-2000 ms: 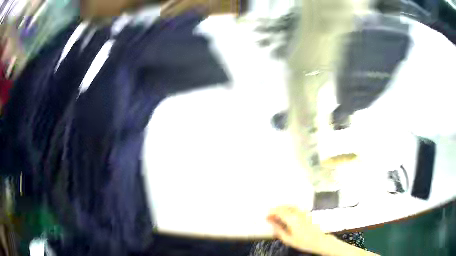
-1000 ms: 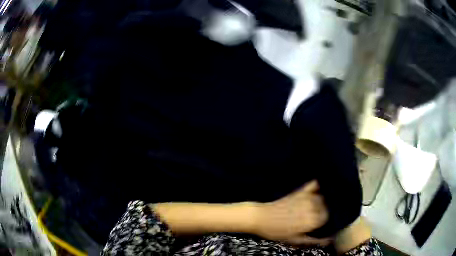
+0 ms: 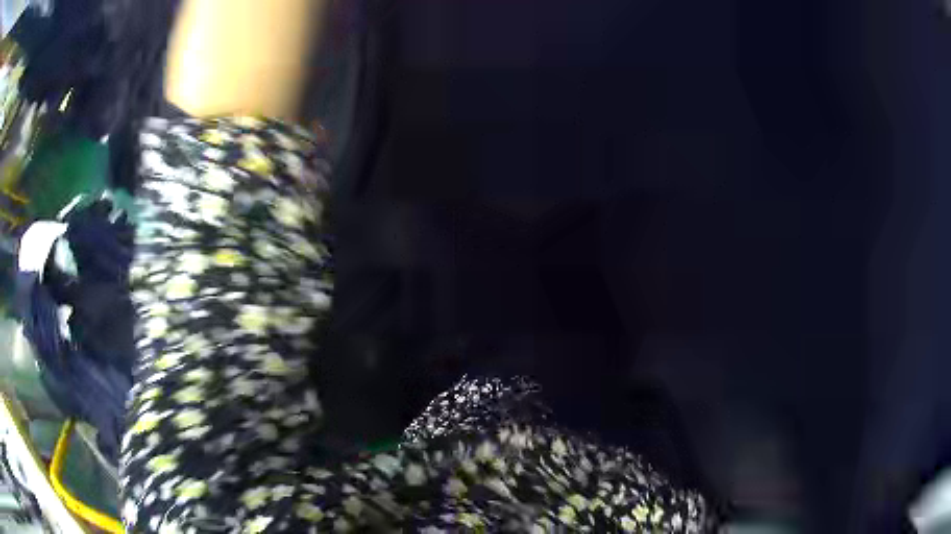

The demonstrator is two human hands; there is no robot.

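A dark navy garment (image 3: 647,188) fills the middle and right of the view, very close to the camera. Its edges and seams cannot be told apart. My left forearm (image 3: 245,57), in a black, white and yellow floral sleeve (image 3: 229,282), reaches up along the left side in front of the garment. My left hand is cut off by the top edge. My right hand is out of view or hidden by the cloth.
Heaped dark cloth (image 3: 78,365) with a white piece (image 3: 40,245) lies at the left. Green floor (image 3: 68,172) shows beside it. A yellow curved strip (image 3: 78,506) is at the lower left. My patterned clothing (image 3: 542,475) shows at the bottom.
The garment now fills much more of the view and hides the table, phone and scissors. My left forearm has swung from across the bottom to upright at the left. Both hands have left view.
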